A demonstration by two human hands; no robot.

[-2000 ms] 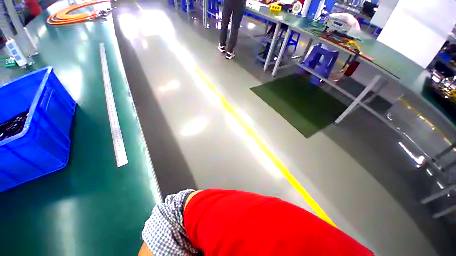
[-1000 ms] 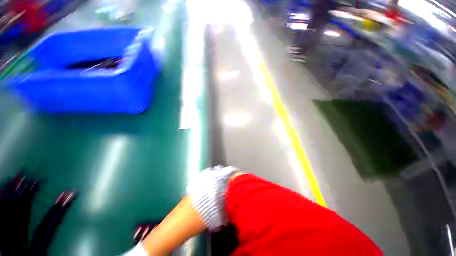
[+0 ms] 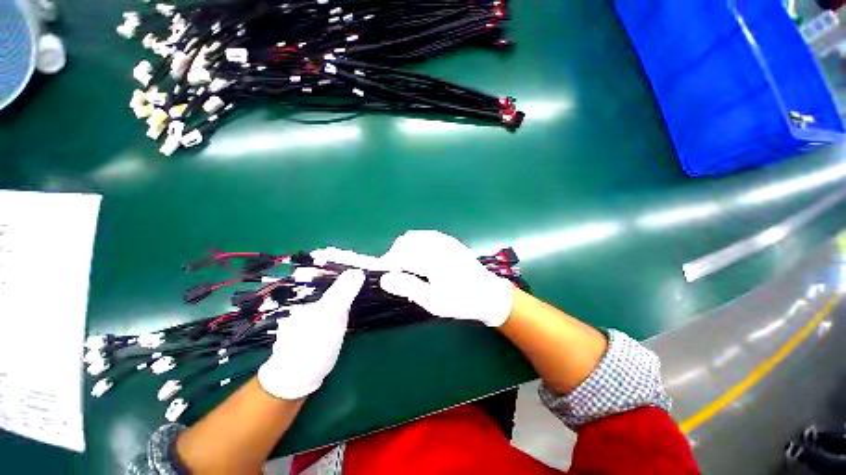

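A bundle of black wire harnesses lies on the green bench in front of me. Its branches fan out to the left, with black connector housings on red leads and white connector housings at the far left ends. Its joined right end shows red-and-black end connectors. My left hand, in a white glove, rests on the branches with its fingers on them. My right hand, also gloved, lies over the middle of the bundle with thumb and fingers closed on it. The parts under my fingers are hidden.
A larger harness bundle lies across the back of the bench. A blue tote stands at the back right, with a steel ruler near the bench edge. A paper sheet lies at the left. A round mesh object is at the far left.
The view has swung left from the aisle to the bench. Both gloved hands now show on the harness bundle; earlier only my right arm showed, its glove barely in view.
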